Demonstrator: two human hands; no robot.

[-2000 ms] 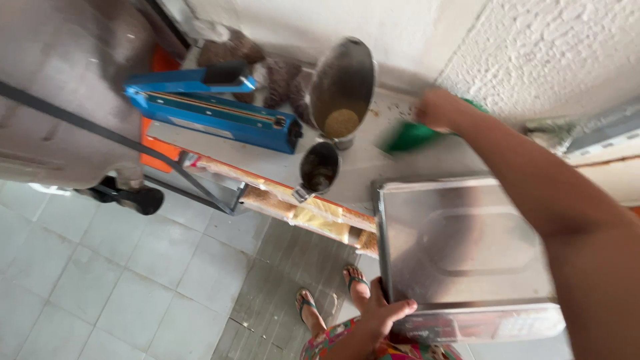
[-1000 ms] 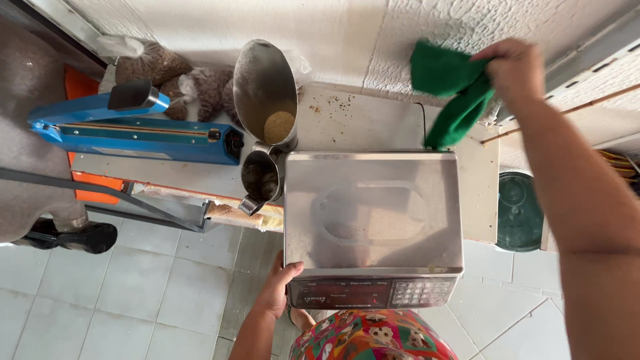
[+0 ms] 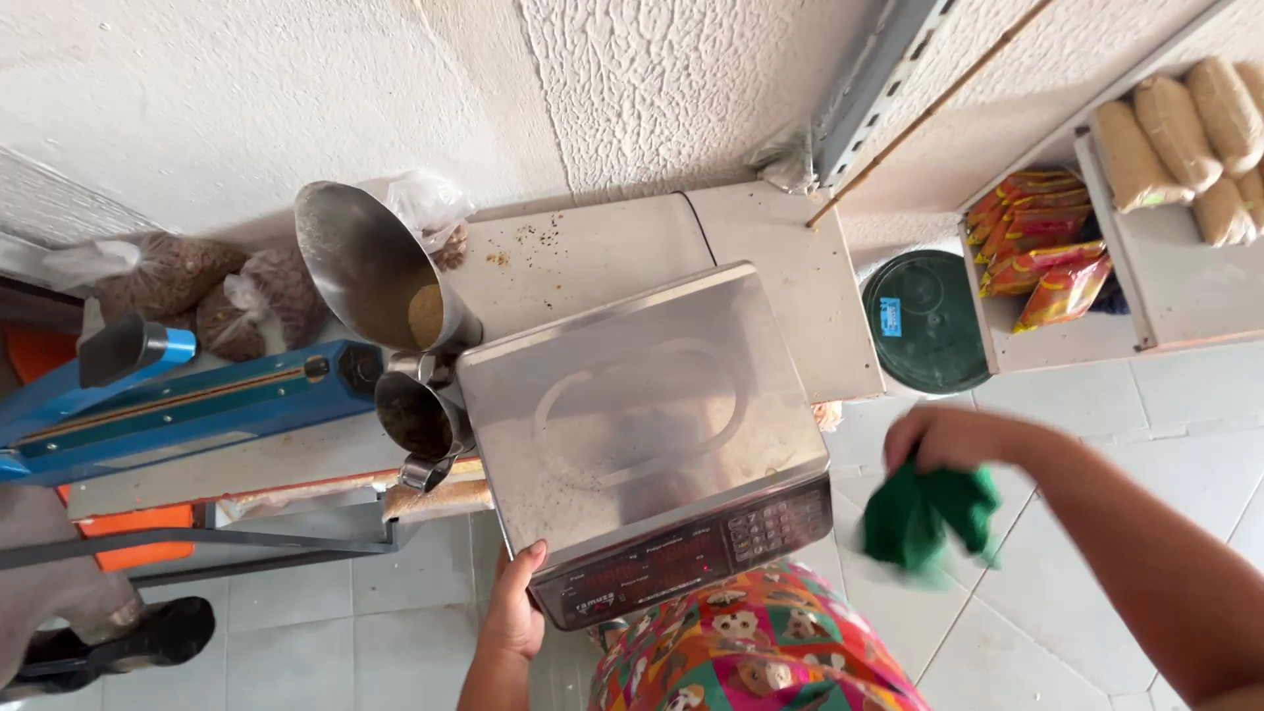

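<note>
My left hand [image 3: 515, 604] grips the near left corner of a digital scale [image 3: 652, 395] with a steel platform and a dark keypad panel; the scale is tilted at the shelf's front edge. My right hand [image 3: 948, 439] holds a crumpled green cloth [image 3: 928, 518], blurred, over the floor to the right of the scale. Left of the scale, a large metal scoop [image 3: 365, 262] contains tan powder. A smaller metal scoop [image 3: 420, 410] with dark contents stands in front of it. Dark crumbs [image 3: 533, 237] lie on the white shelf [image 3: 612, 247] behind the scale.
A blue impulse sealer [image 3: 197, 405] and tied plastic bags [image 3: 178, 272] sit at left. To the right are a dark green lidded bucket [image 3: 928, 321], red and yellow packets [image 3: 1047, 247] and tan filled bags [image 3: 1141, 153]. A black boot [image 3: 148, 637] shows at lower left.
My right hand has moved with the green cloth from above the shelf by the wall to over the floor at right. My left hand stays on the scale. The view has shifted right.
</note>
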